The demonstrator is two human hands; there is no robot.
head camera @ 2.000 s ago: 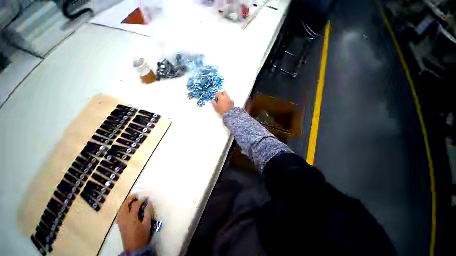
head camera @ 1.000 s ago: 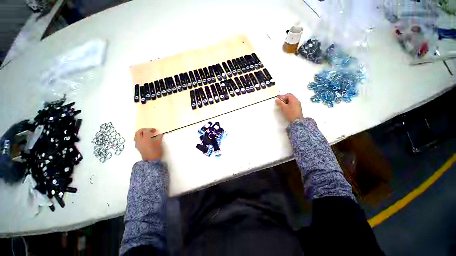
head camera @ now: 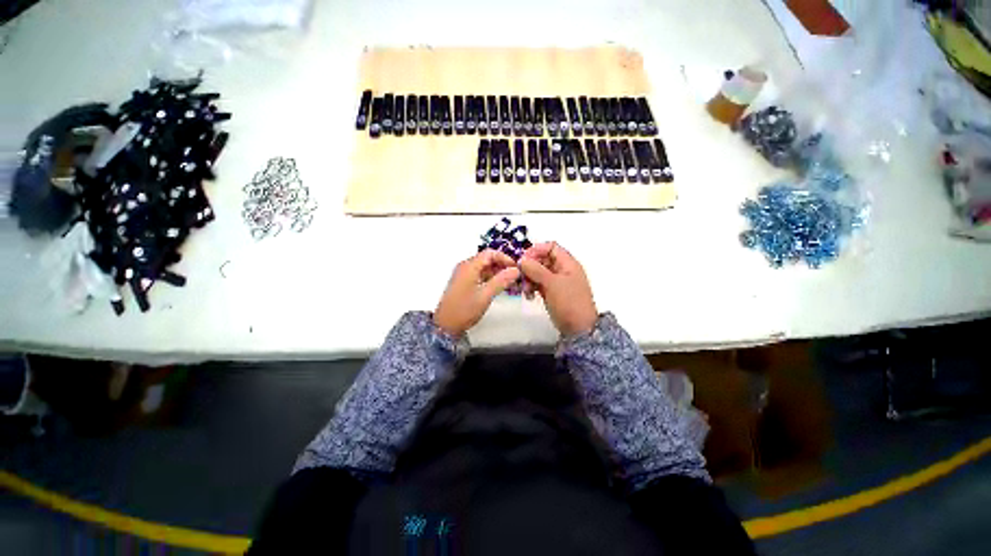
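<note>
My left hand (head camera: 475, 289) and my right hand (head camera: 560, 286) meet just over a small cluster of black tabs with shiny hardware (head camera: 503, 237) near the table's front edge. The fingertips of both hands are pinched together around something small; the fingers mostly hide it and I cannot tell what it is. Behind them lies the pale plywood board (head camera: 413, 193) with black strap tabs (head camera: 467, 114) side by side in two rows. The back row is longer. The front row covers the middle and right part.
A heap of black tabs (head camera: 147, 196) lies at the left, with silver rings (head camera: 277, 198) beside it. At the right are blue-silver clips (head camera: 799, 226), grey hardware (head camera: 769, 133), an amber jar (head camera: 736, 96) and clear plastic bags (head camera: 902, 65). The table edge runs close before me.
My hands have left the board's front corners and come together over the small cluster. The board now lies straighter in view, and the camera view has turned.
</note>
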